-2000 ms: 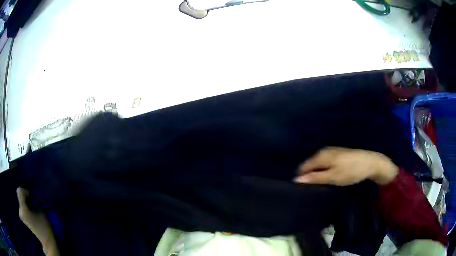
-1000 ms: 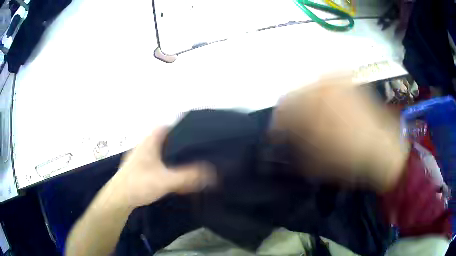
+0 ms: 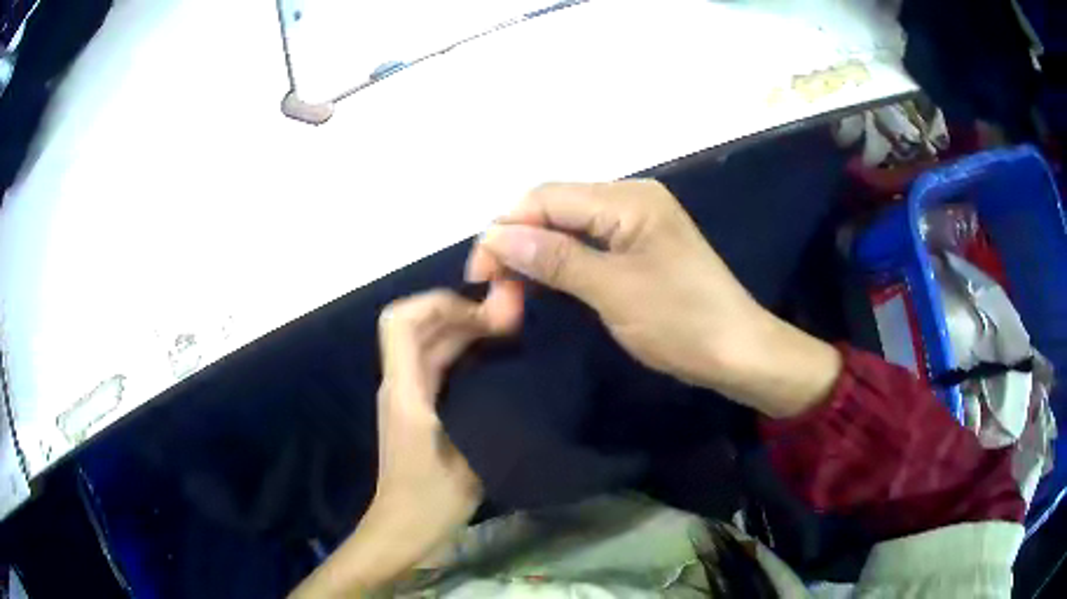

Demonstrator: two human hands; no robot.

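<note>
Dark cloth point(image 3: 538, 410) lies over my lap below the table's front edge; its folds are hard to make out. My left hand point(image 3: 427, 380) is raised over it, slightly blurred, with fingers curled and dark cloth covering part of its palm side. My right hand point(image 3: 655, 281) is just right of it and a little higher, thumb and forefinger pressed together. The fingertips of both hands are very close together near the table edge. Anything pinched in my right fingertips is too small or dark to see.
The white machine table point(image 3: 491, 140) spans the top, with a pinkish corner piece point(image 3: 308, 109) and seam lines on it. A blue basket point(image 3: 930, 252) with scraps point(image 3: 995, 339) stands at right. Pale items point(image 3: 895, 131) sit behind it.
The wide-spread cloth has dropped from its raised, bunched position between my hands. Both hands have come together at the fingertips. The green-handled scissors have left the view.
</note>
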